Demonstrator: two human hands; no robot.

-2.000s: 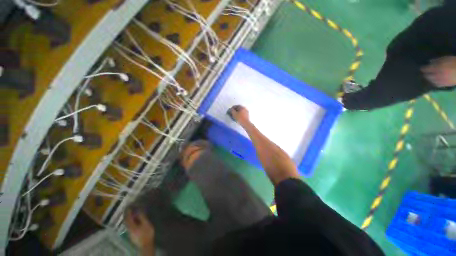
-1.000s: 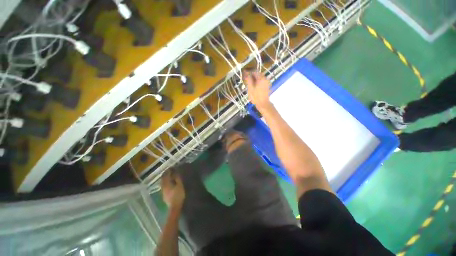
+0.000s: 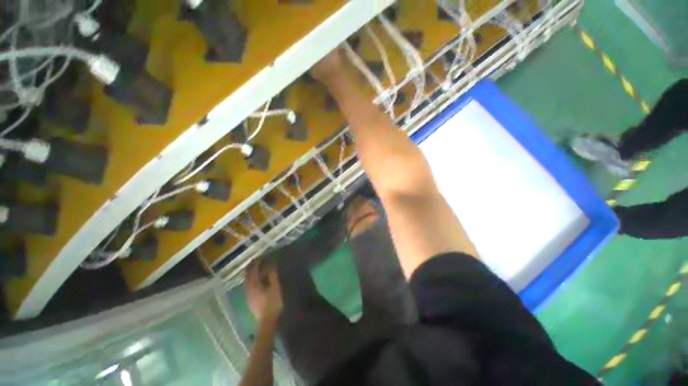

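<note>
My right hand (image 3: 326,68) reaches in at the yellow rack shelf (image 3: 317,102), partly under the white front edge above it. Its fingers are blurred and hidden, so what they hold cannot be told. My left hand (image 3: 263,290) is low by my knee, small and blurred. Black power adapters (image 3: 216,188) stand in a row on the shelf with white cables (image 3: 188,167) plugged in. A blue crate (image 3: 547,162) with a white liner sheet (image 3: 502,192) lies to the right of my forearm.
Larger adapters (image 3: 143,98) stand on the upper shelf at the left. White cables hang along the lower tiers. A clear door panel (image 3: 136,339) is at the lower left. Another person's dark-clad legs (image 3: 656,219) and shoe stand beyond the crate, near yellow-black floor tape (image 3: 645,332).
My right hand has moved from the crate to the hanging cables, then up and left to the shelf. The dark item it held over the liner no longer shows. My left hand stays low.
</note>
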